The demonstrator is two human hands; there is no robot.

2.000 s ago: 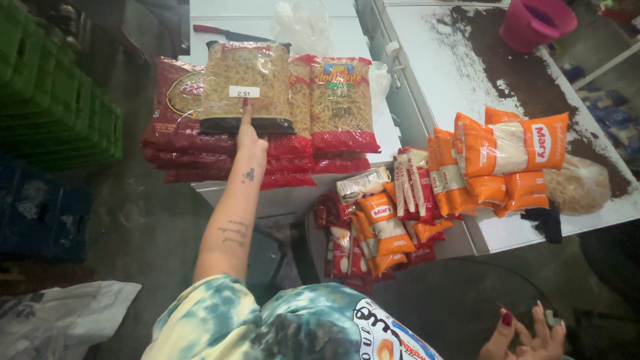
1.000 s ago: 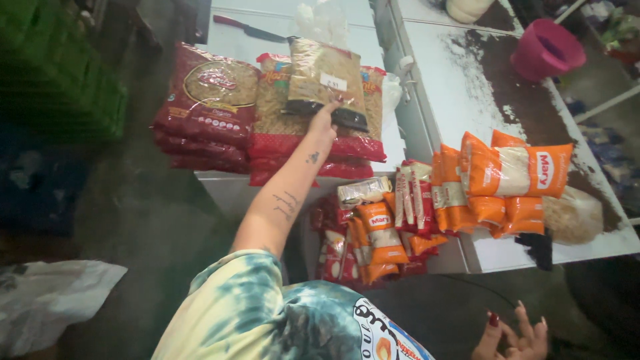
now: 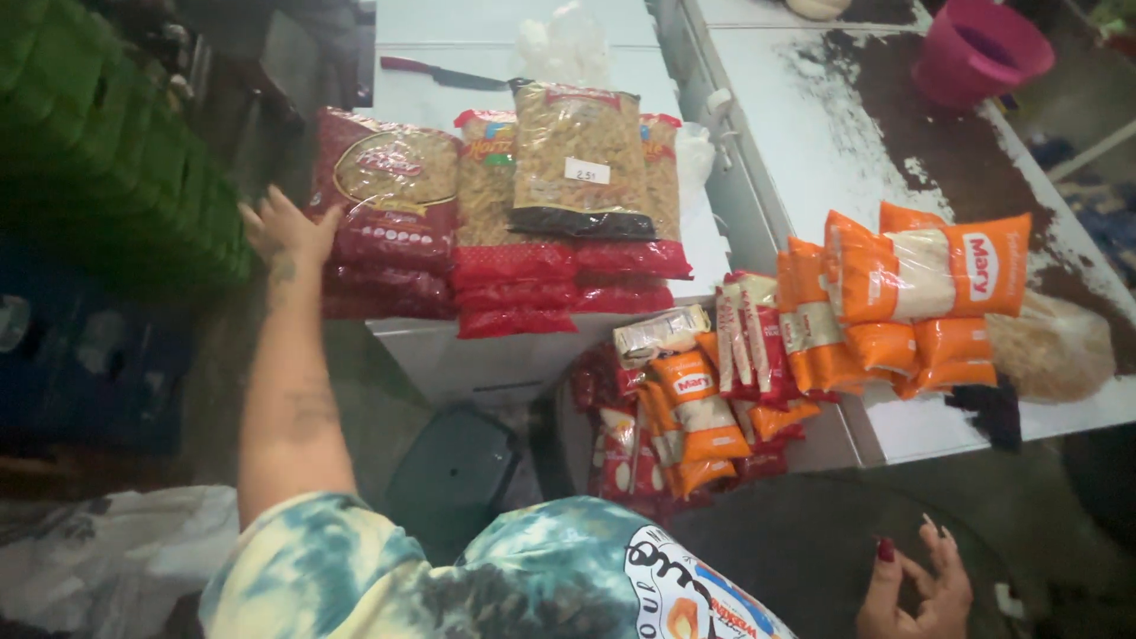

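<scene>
My left hand (image 3: 293, 232) is spread at the left side of a stack of dark red pasta bags (image 3: 390, 195), its thumb near the upper bag; whether it touches cannot be told. Right of that stack lie red-edged pasta bags (image 3: 486, 217). A clear pasta bag with a black lower edge (image 3: 581, 160) and a white price sticker rests on top of them. My right hand (image 3: 919, 581) is held low at the lower right, fingers apart and curled, with nothing in it. Orange Mary bags (image 3: 932, 266) are piled on the right-hand white surface.
A knife (image 3: 444, 73) lies behind the pasta. More orange and red packages (image 3: 697, 408) fill a container between the surfaces. A pink pot (image 3: 981, 53) stands at the upper right, a bag of pale contents (image 3: 1052, 346) at the right. Green crates (image 3: 106, 151) are stacked at the left.
My left hand has moved left, off the black-edged pasta bag to the dark red stack. That bag lay on the dark red stack two seconds ago and now rests on the red-edged bags.
</scene>
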